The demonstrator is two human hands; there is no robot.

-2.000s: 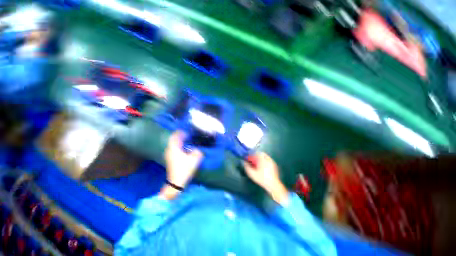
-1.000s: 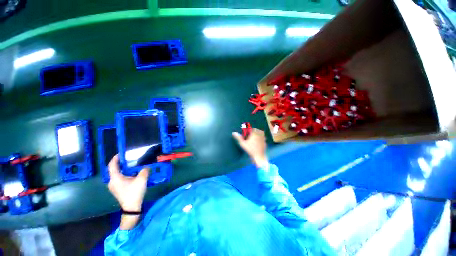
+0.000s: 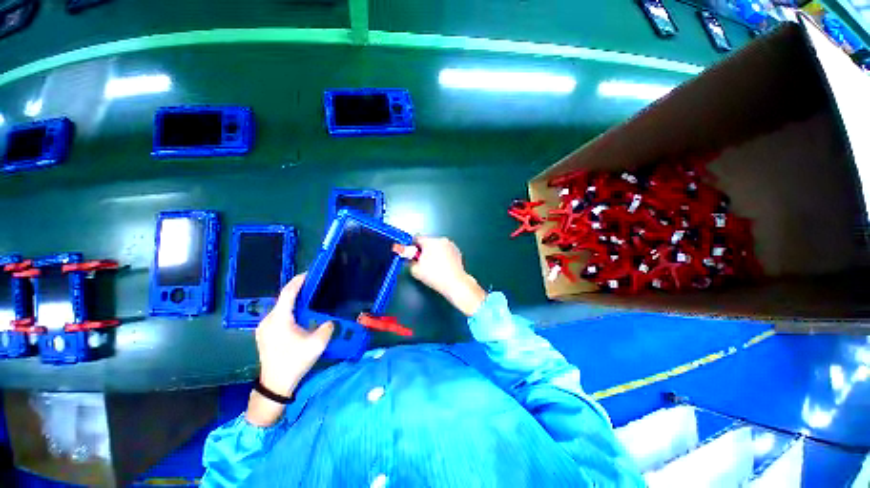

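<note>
My left hand (image 3: 289, 345) holds a blue handheld device (image 3: 349, 272) by its lower left edge, tilted above the green bench. Its dark screen faces up. One red spring clamp (image 3: 386, 325) grips its right long side near the lower end. My right hand (image 3: 444, 269) holds another red spring clamp (image 3: 406, 252) at the device's upper right edge; whether its jaws grip the edge is hard to tell. Another device (image 3: 359, 202) lies partly hidden behind the held one.
Two unclamped devices (image 3: 184, 263) (image 3: 259, 274) lie left of my hands. Clamped devices (image 3: 59, 307) lie at the far left. More devices (image 3: 202, 130) lie in a back row on the bench (image 3: 458, 205). An open carton (image 3: 548, 265) of red clamps stands at the right.
My right hand has moved left from near the carton to the device's upper right edge with its clamp. The held device is now tilted clockwise. The view has shifted.
</note>
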